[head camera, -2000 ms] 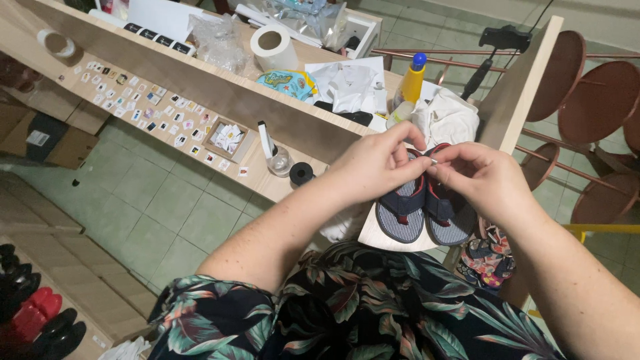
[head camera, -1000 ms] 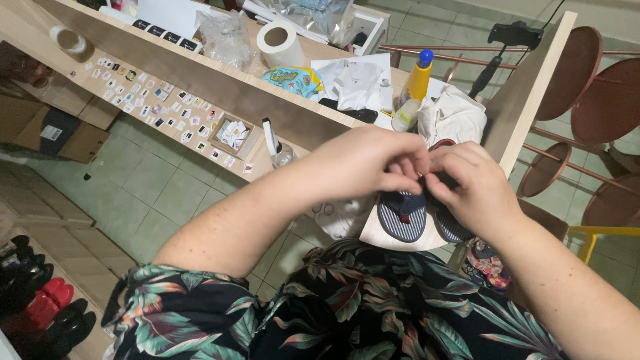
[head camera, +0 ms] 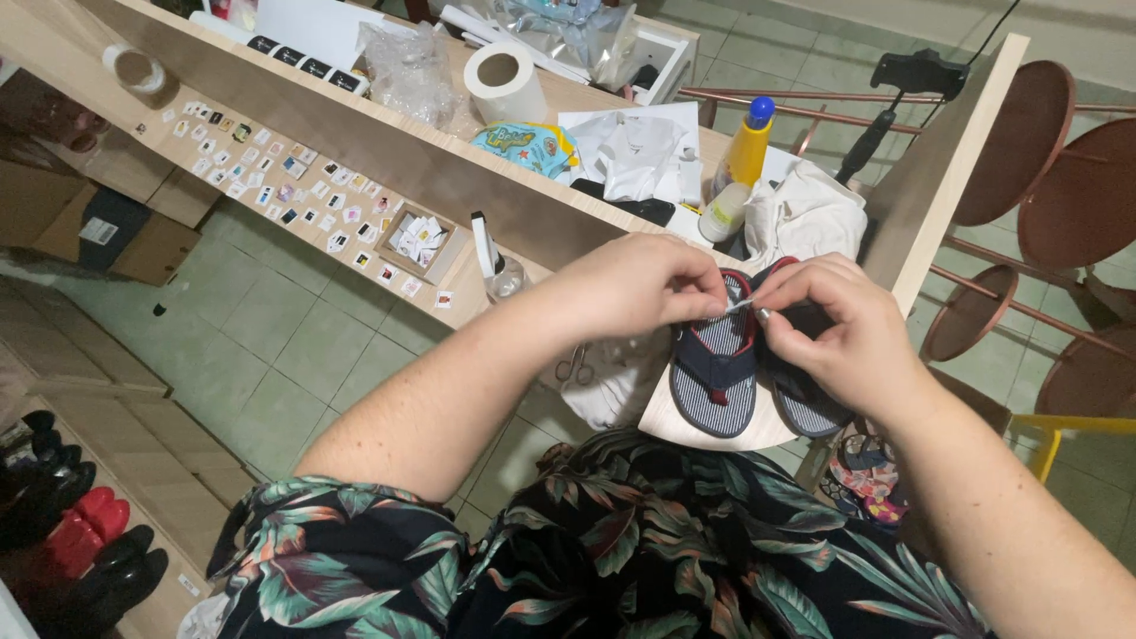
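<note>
A thin, pale strip or cord (head camera: 738, 305) runs between the fingertips of my left hand (head camera: 661, 284) and my right hand (head camera: 821, 315); it is too small to identify. Both hands pinch it just above a pair of small dark-blue sandals with striped insoles and red trim. The left sandal (head camera: 714, 377) lies flat on the wooden counter's rounded end (head camera: 661, 408). Its mate (head camera: 809, 404) is beside it, partly hidden under my right hand. Behind them are a crumpled white cloth (head camera: 803, 213), a small bottle (head camera: 724, 213) and a yellow bottle with a blue cap (head camera: 748, 146).
Scissors (head camera: 575, 366) lie left of the sandals. A small wooden box of paper pieces (head camera: 415, 241) and many small stickers or cards occupy the lower shelf. A paper roll (head camera: 504, 82) and a wet-wipes pack (head camera: 525, 149) sit behind the divider. An upright panel (head camera: 963, 169) stands at right.
My hands have moved slightly apart since a second ago, and the pale strip between them now shows. More of the two sandals is uncovered than a second ago.
</note>
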